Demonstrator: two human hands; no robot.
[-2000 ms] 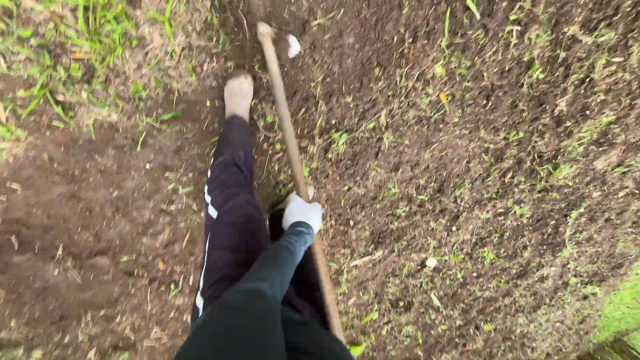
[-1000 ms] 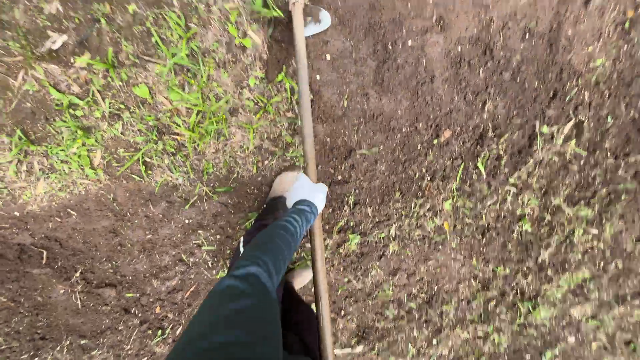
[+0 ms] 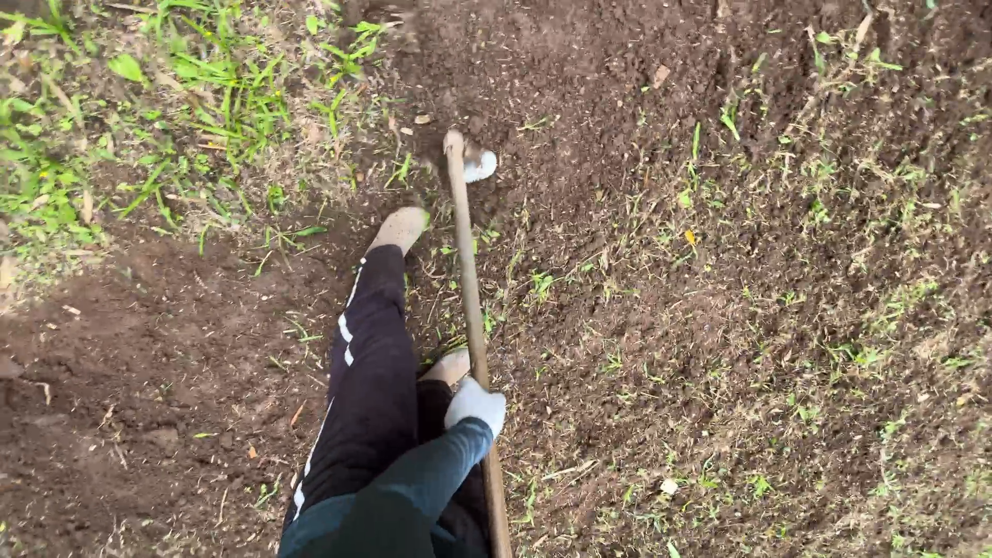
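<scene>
My left hand (image 3: 475,405), in a whitish glove, is closed around the wooden handle (image 3: 467,271) of a hoe. The handle runs from the bottom edge up to the hoe's head, past the right side of my legs. The pale metal blade (image 3: 481,167) points to the right and rests on or close to the dark soil; its edge is partly hidden by dirt and blur. My right hand is out of view. Near the handle are my front foot (image 3: 401,227) in tan footwear and my other foot (image 3: 451,364), partly covered by the leg and hand.
Green grass and weeds (image 3: 232,93) grow at the upper left. Brown soil (image 3: 155,356) lies left of my legs. On the right, the soil (image 3: 697,349) carries scattered small weeds and dry bits.
The hoe's head has come back closer to my feet since one second ago, when it was at the top edge. My left hand has drawn back with the handle and stays around it.
</scene>
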